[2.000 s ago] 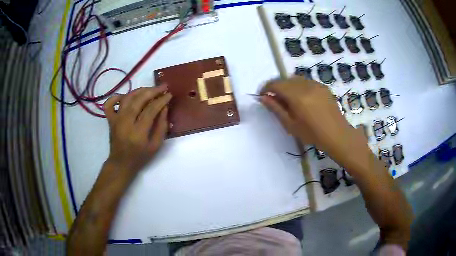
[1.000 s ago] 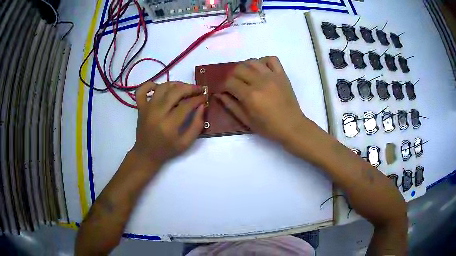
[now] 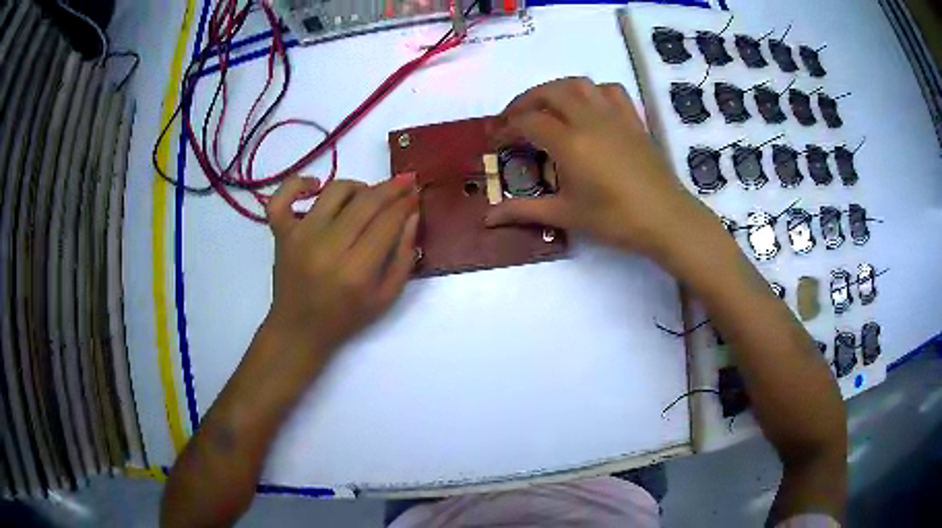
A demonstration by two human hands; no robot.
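Observation:
The reddish-brown test fixture (image 3: 454, 232) lies on the white bench top. A dark round miniature speaker (image 3: 525, 172) sits on its right half, beside a cream strip of the nest. My right hand (image 3: 609, 170) curls over it, with fingers above and thumb below, gripping its sides. Thin dark lead wires (image 3: 450, 179) run left from the speaker to the fingertips of my left hand (image 3: 341, 242). The left fingertips press together on the wire ends at the fixture's left edge and hide the contact terminals.
The foam tray (image 3: 671, 242) with rows of speakers stands at right, partly under my right forearm. Red and black test leads (image 3: 310, 155) loop at upper left to the tester (image 3: 351, 14), cut off by the top edge. Stacked trays (image 3: 62, 289) fill the far left.
My right hand has come from beside the tray to the fixture, then moved from its left part to its right half. The speaker now shows in the nest. My left hand stays at the left edge.

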